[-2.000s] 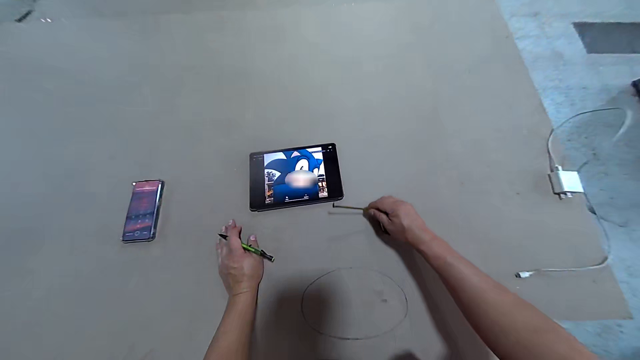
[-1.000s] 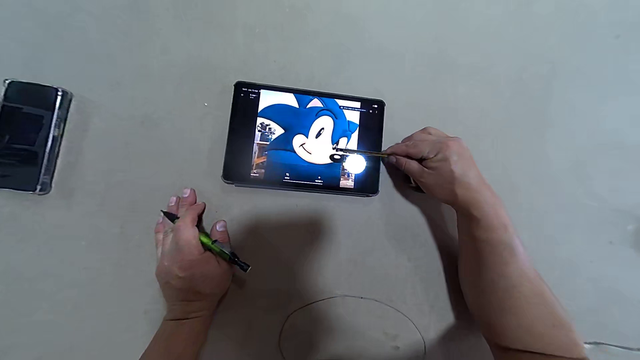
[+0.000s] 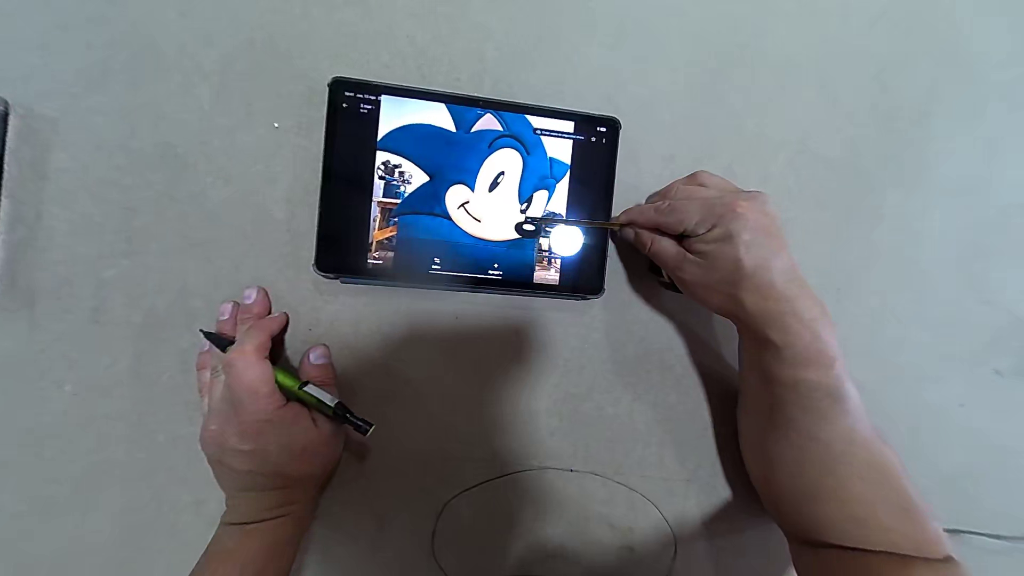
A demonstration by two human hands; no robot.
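Note:
A tablet in a dark case (image 3: 468, 188) lies on the grey surface, its screen showing a blue cartoon hedgehog figure. My right hand (image 3: 712, 240) is at the tablet's right edge and pinches a tape measure's thin yellow blade or a similar thin strip (image 3: 588, 224), which reaches left over the screen near the figure's nose. A small dark part shows under that hand; most of it is hidden. My left hand (image 3: 268, 408) rests below and left of the tablet with a green and black pen (image 3: 296, 386) held between its fingers.
A thin oval line (image 3: 571, 470) is drawn on the surface below the tablet. The edge of a dark object (image 3: 3, 140) shows at the far left. Part of a thin cable (image 3: 984, 534) lies at the lower right.
My right hand has brought the thin strip from beside the tablet's lower right corner to over its screen. The left hand still holds the pen. The view has moved closer to the tablet.

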